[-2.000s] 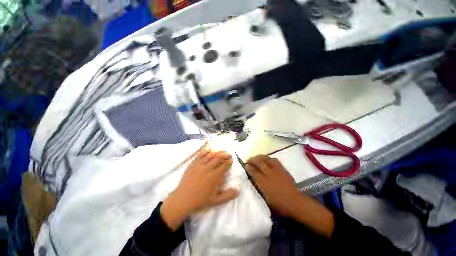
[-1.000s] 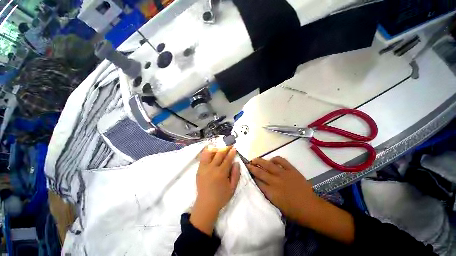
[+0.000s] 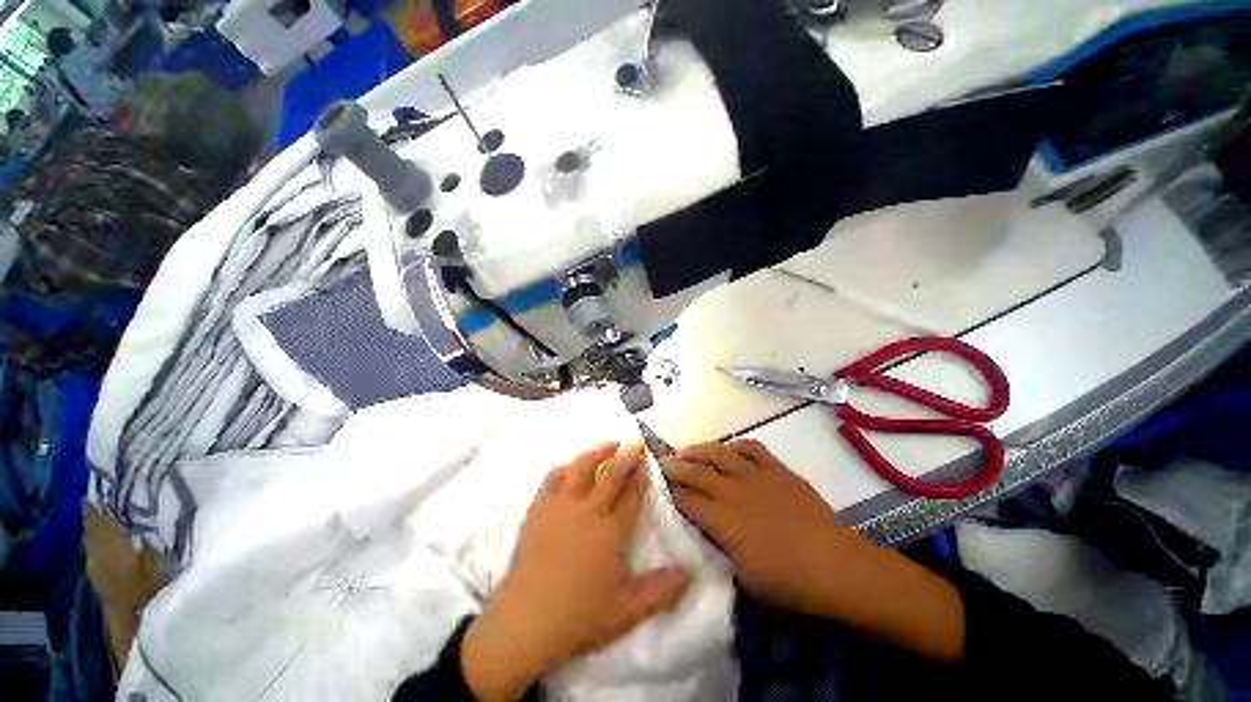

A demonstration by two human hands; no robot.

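The white padded piece (image 3: 343,549) lies over the table front and hangs toward my lap. Its narrow dark and white seam edge (image 3: 652,442) runs to the presser foot (image 3: 617,377). My left hand (image 3: 576,562) lies on the white piece, fingertips just below the foot, thumb apart. My right hand (image 3: 755,514) holds the seam edge with its fingertips, right of the left hand. A checked grey-blue fabric panel (image 3: 360,340) with a white border shows left of the foot. The needle tip cannot be made out.
Red-handled scissors (image 3: 919,412) lie right of the needle, blades toward it. The white machine head (image 3: 549,151), crossed by black strips (image 3: 782,206), stands behind. Stacked cut pieces (image 3: 227,302) lie at the left. A ruler strip (image 3: 1043,460) follows the table's front edge.
Since one second ago, my left hand has drawn back slightly from the foot and its thumb has spread to the right. My right hand keeps nearly the same place. The camera view has shifted.
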